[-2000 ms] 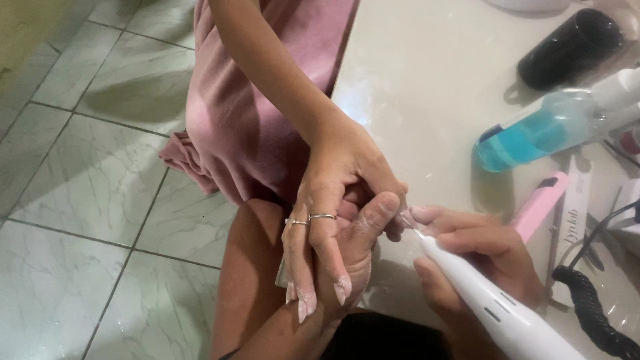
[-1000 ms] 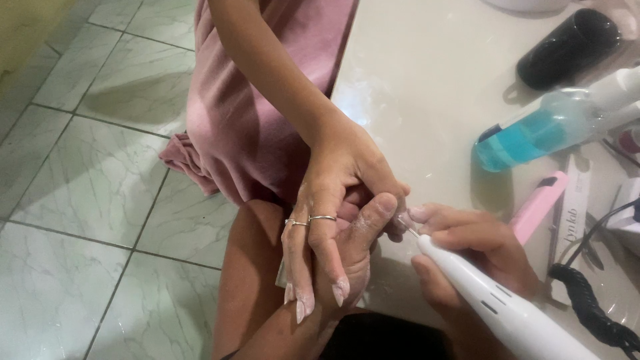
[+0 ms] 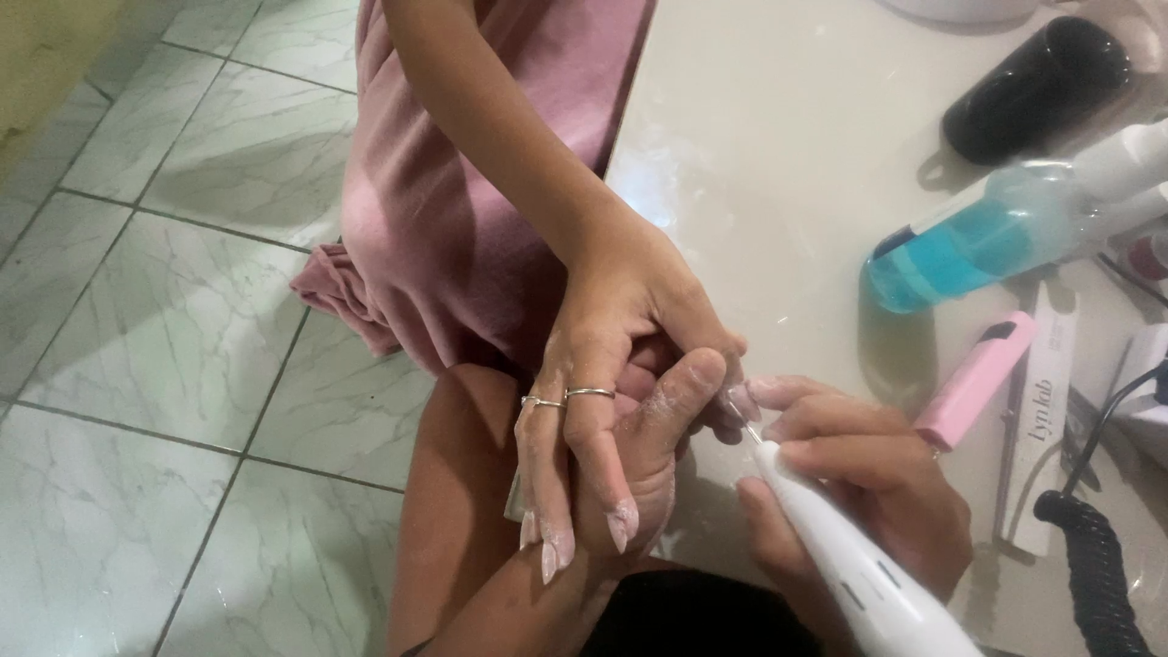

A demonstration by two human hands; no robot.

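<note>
Another person's hand, wearing two thin rings, reaches down from the top, with whitish dust on its fingers and long nails. My left hand is under it, palm up, gripping it near the thumb; part of my palm and fingers is hidden. In my right hand is a white electric nail drill, its thin metal bit at the other person's thumb tip. Fingertips of my right hand, dusty too, are beside that thumb.
On the table lie a clear bottle of blue liquid, a black cylindrical container, a pink-handled tool, a white nail file and a coiled black cord. Pink cloth covers the other person's lap.
</note>
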